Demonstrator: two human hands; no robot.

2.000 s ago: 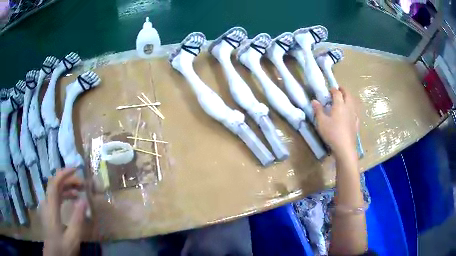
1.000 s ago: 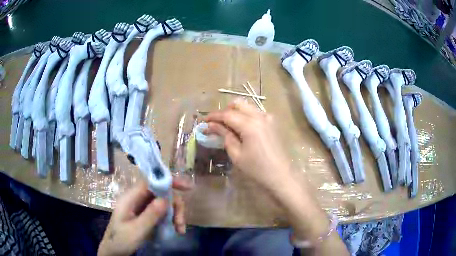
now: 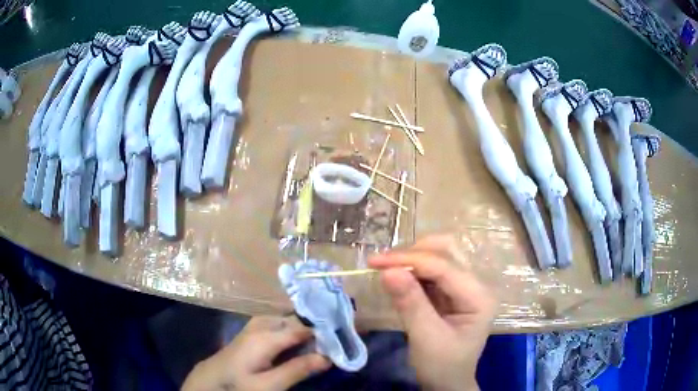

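A skeleton leg [image 3: 325,313] is held foot underside up at the table's front edge, toes pointing away from me; its shank is hidden. My left hand [image 3: 264,355] grips it from the left below the foot. My right hand [image 3: 440,305] holds a thin pale yellow glue stick [image 3: 344,273] like a pencil, its tip over the toe end of the foot opening. The white oval glue cup [image 3: 340,183] stands beyond the foot on a brown stained glue pad [image 3: 295,221], with a yellow strip [image 3: 305,210] beside it. Glue itself cannot be made out.
Rows of skeleton legs lie at left [image 3: 111,145] and right [image 3: 497,145] on the cardboard-covered table [image 3: 306,92]. Spare swabs [image 3: 406,127] lie crossed near the cup. A white squeeze bottle [image 3: 419,32] stands at the far edge. A blue bin [image 3: 520,359] holds pale covers below right. Patterned fabric shows lower left.
My right hand has come back from the cup to the foot with the stick. The held leg has moved right and nearer, its foot underside now facing up.
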